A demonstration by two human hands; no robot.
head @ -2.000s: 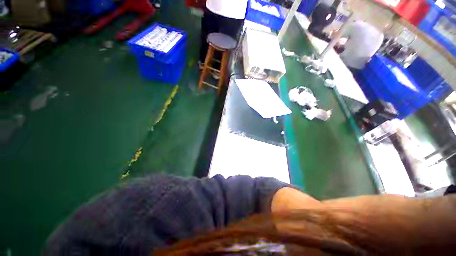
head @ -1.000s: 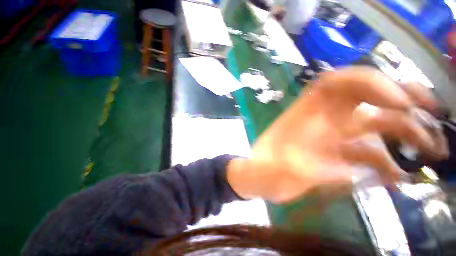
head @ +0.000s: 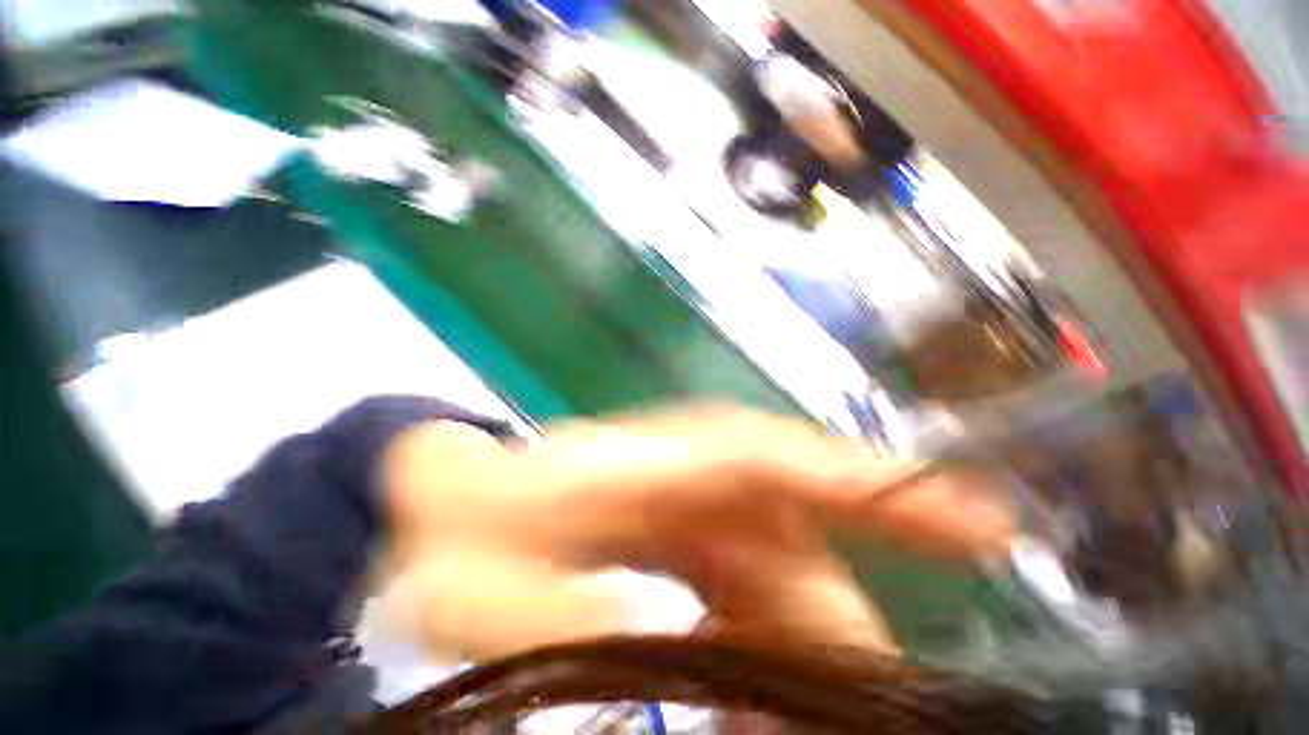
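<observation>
My left hand [head: 632, 503] is bare, comes out of a dark sleeve from the lower left and reaches across the bench edge and over the belt. It is strongly blurred. Its fingers look apart and I see nothing held in them. White units with cords [head: 395, 161] lie in a blurred clump on the green belt [head: 574, 273], beyond my left hand. My right hand is not in view.
The white bench covering [head: 287, 373] lies left of the belt. A white paper sheet [head: 151, 141] lies on the dark bench top. A dark brown curved strand crosses the bottom edge. Blurred items fill the far side, with a large red band [head: 1148, 158] upper right.
The view has swung right; the blue crate and stool have left the picture. My left hand first rose into view with curled fingers and now lies lower and flatter, its fingers stretched rightward.
</observation>
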